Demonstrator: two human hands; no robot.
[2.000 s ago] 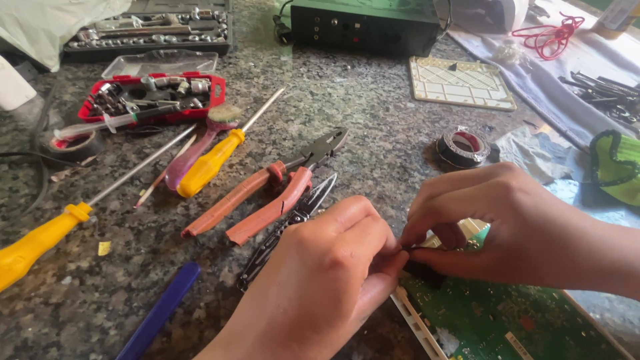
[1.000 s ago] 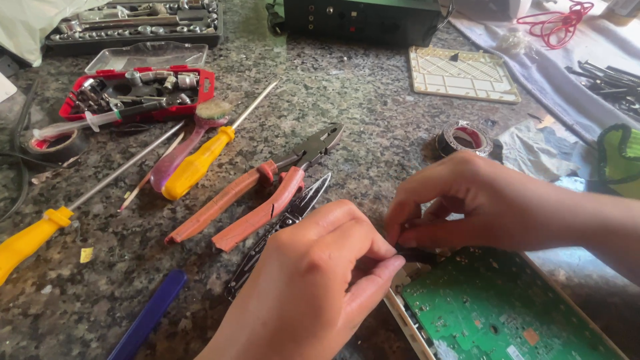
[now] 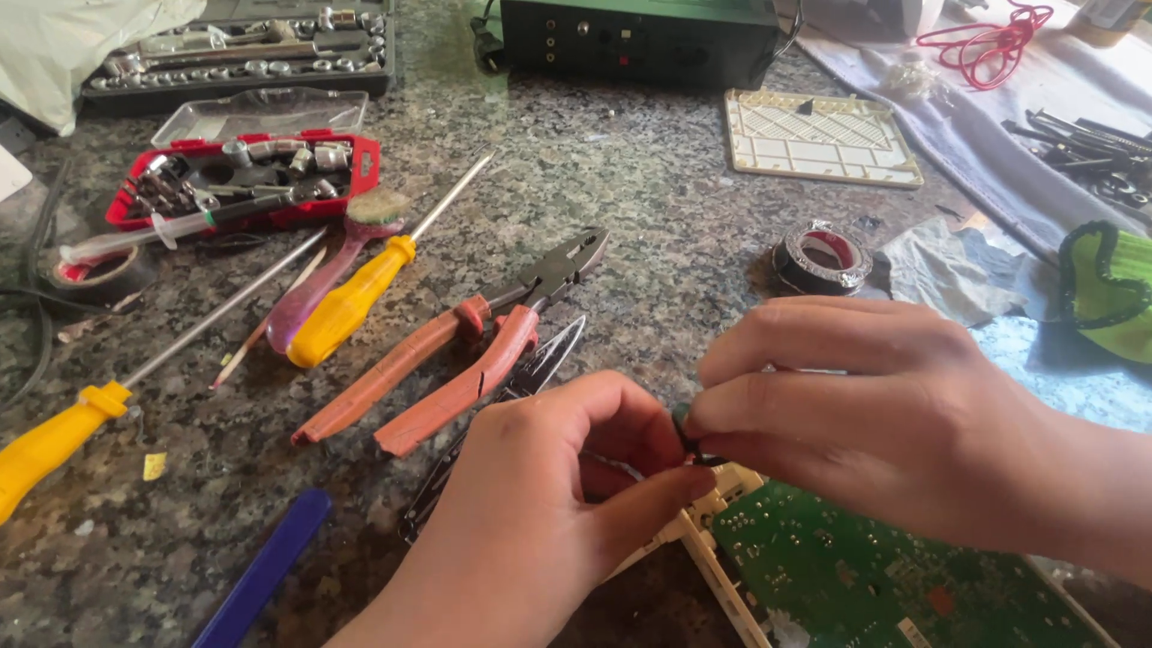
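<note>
Low in the middle of the head view, my left hand (image 3: 558, 486) and my right hand (image 3: 846, 405) meet at the fingertips. Between them they pinch a small dark piece (image 3: 691, 439), mostly covered by the fingers, so its kind is unclear. Just beneath lies a green circuit board (image 3: 864, 576) in a cream plastic frame (image 3: 724, 580). Combination pliers with orange grips (image 3: 450, 378) rest left of my left hand, and a black folding knife (image 3: 549, 355) is partly hidden behind that hand. A roll of black tape (image 3: 821, 259) lies beyond my right hand.
Yellow-handled screwdrivers (image 3: 355, 301), a purple brush (image 3: 315, 283), a red socket case (image 3: 369, 171) and a blue plastic strip (image 3: 270, 567) lie left. Farther back are a socket set (image 3: 243, 81), a black electronic box (image 3: 639, 40) and a cream panel (image 3: 823, 139). Screws (image 3: 1089, 153) lie on cloth at right.
My hands stay close together over the board's corner, with the small dark piece at the fingertips. The fingers of my right hand have shifted slightly. The tools lie where they were.
</note>
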